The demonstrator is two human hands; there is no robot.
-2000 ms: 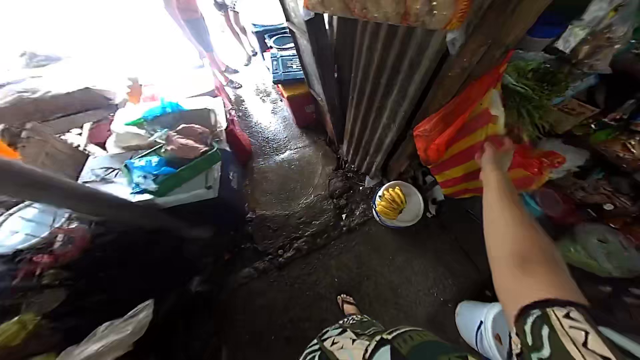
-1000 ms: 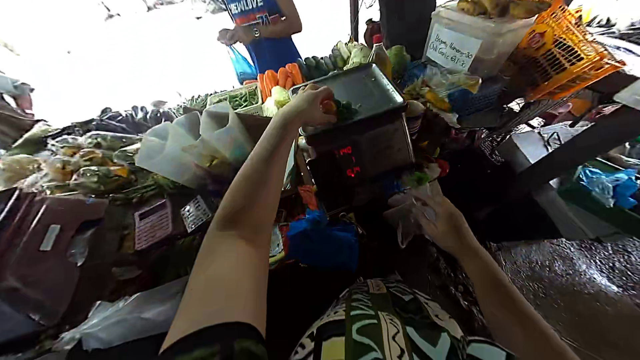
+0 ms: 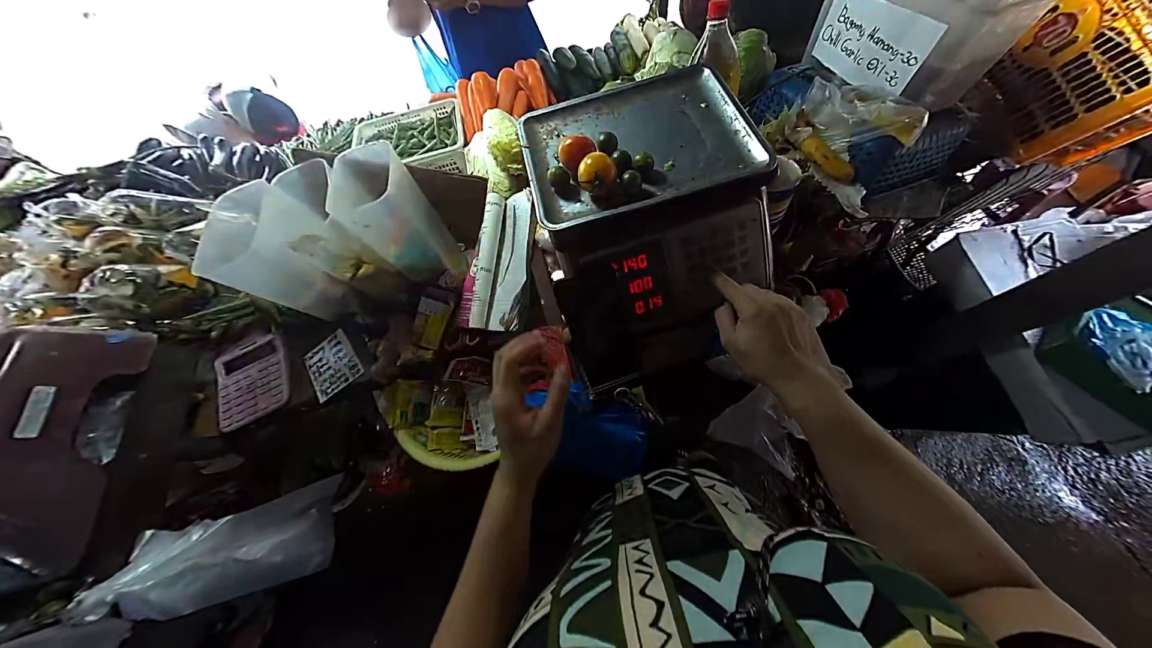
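Note:
A digital scale has a metal pan (image 3: 711, 135), a display lit with red digits (image 3: 641, 283) and a dark keypad (image 3: 720, 247). On the pan's left part lie an orange-red tomato (image 3: 576, 151), a yellow-orange one (image 3: 597, 171) and several small dark green round fruits (image 3: 633, 180). My right hand (image 3: 778, 342) points its index finger at the keypad's lower edge; a clear plastic bag (image 3: 760, 427) hangs by its wrist, and its grip is unclear. My left hand (image 3: 531, 400), fingers curled, is at red plastic (image 3: 553, 346) left of the display; whether it grips this is unclear.
Behind the pan are carrots (image 3: 504, 90), cucumbers (image 3: 585, 65) and an oil bottle (image 3: 717, 49). Translucent containers (image 3: 328, 229), a pink calculator (image 3: 252, 380) and a yellow-rimmed basket of packets (image 3: 445, 459) stand left. An orange crate (image 3: 1080, 85) is upper right. A person (image 3: 490, 36) stands beyond.
The view has swung from the floor to the stall. Since one second ago, my left hand has left the pan, where tomatoes and green fruits now show, and my right hand has moved up to the keypad.

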